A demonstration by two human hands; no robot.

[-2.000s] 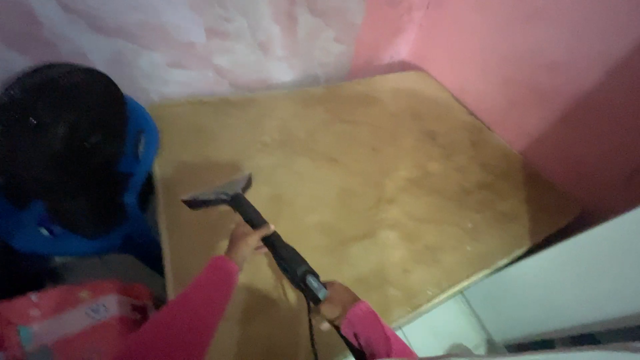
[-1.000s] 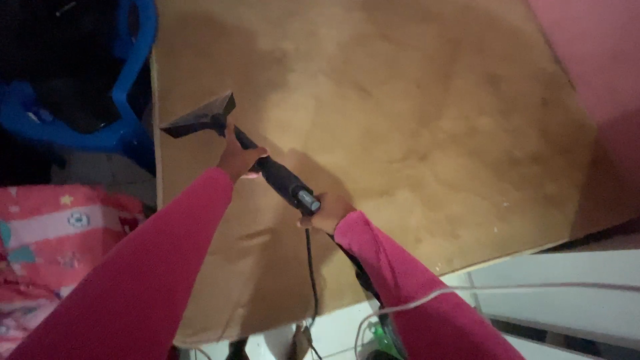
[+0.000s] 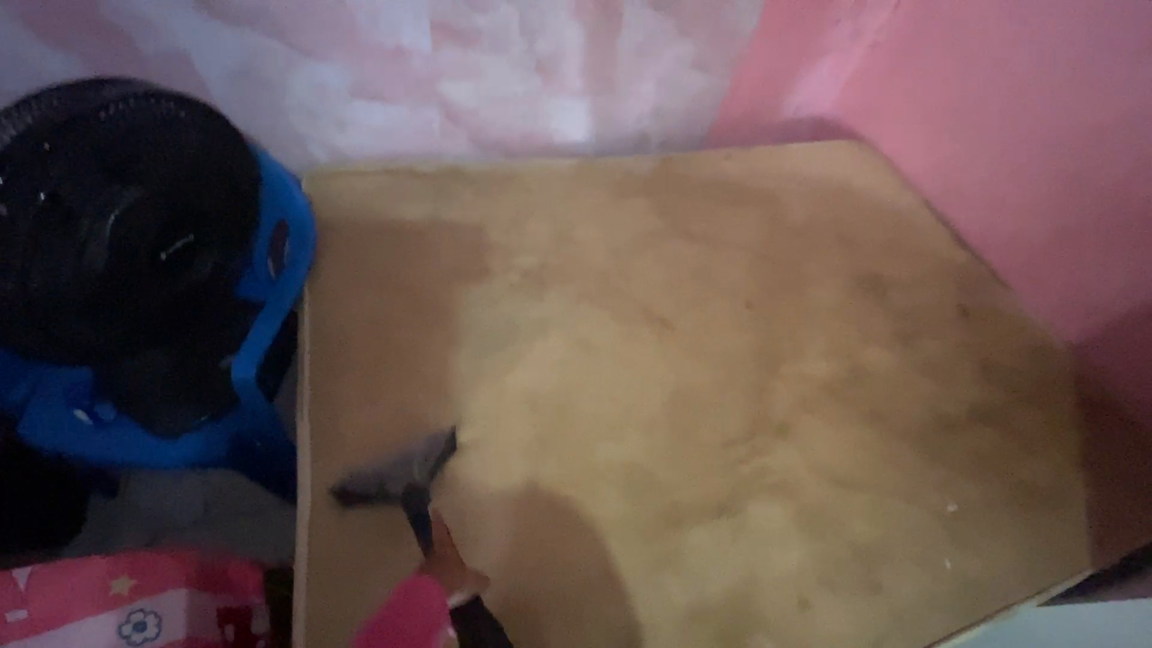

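A black wide-headed cleaning tool (image 3: 396,472), with a flared nozzle-like head, rests on or just over a stained tan mattress-like surface (image 3: 702,378), near its left side. My left hand (image 3: 450,562) is closed round the tool's dark neck, just below the head; a pink sleeve covers the wrist. The lower part of the handle runs out of the bottom of the view. My right hand is not in view. Darker patches and shadow show on the tan surface, with small pale specks at its lower right.
At the left, a black round object (image 3: 126,234) sits on a blue plastic chair (image 3: 288,225). Pink patterned fabric (image 3: 135,598) lies at the lower left. A pink-and-white wall (image 3: 504,72) stands behind, a pink wall (image 3: 1017,153) at the right.
The view has tilted up and swung since a second ago. My right hand, on the handle in both earlier frames, has left the view. My left hand stays on the tool's neck.
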